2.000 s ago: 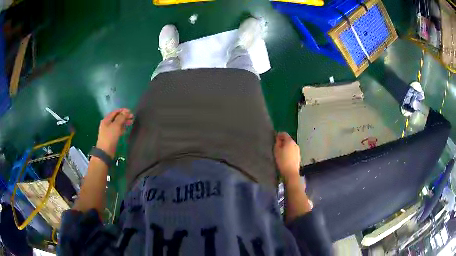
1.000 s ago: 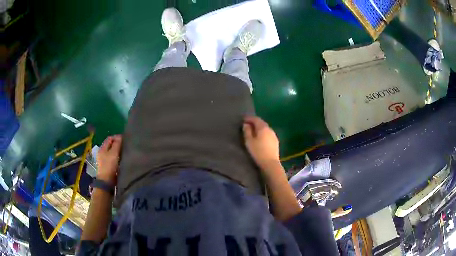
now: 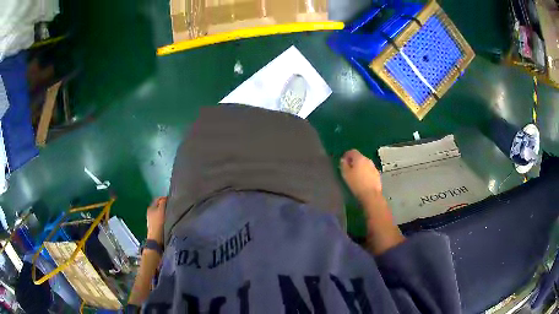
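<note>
My left hand hangs at the left edge of the grey-brown apron, partly hidden by it, with a dark band on the wrist. What its fingers do cannot be made out. My right hand is off the apron's right side, loosely closed, with nothing seen in it. A blue-grey lettered shirt shows above the apron. One pale shoe rests on a white sheet on the green floor.
A cardboard-covered trolley deck with a yellow rail is ahead. A blue stool stands ahead right, cardboard lies at right beside dark cloth. Another person's shoe is far right. A yellow-handled cart is left.
The trolley's cardboard deck and yellow rail have come into view at the top. The stool shows more fully. My right hand has moved off the apron, outward; my left hand sits lower in view.
</note>
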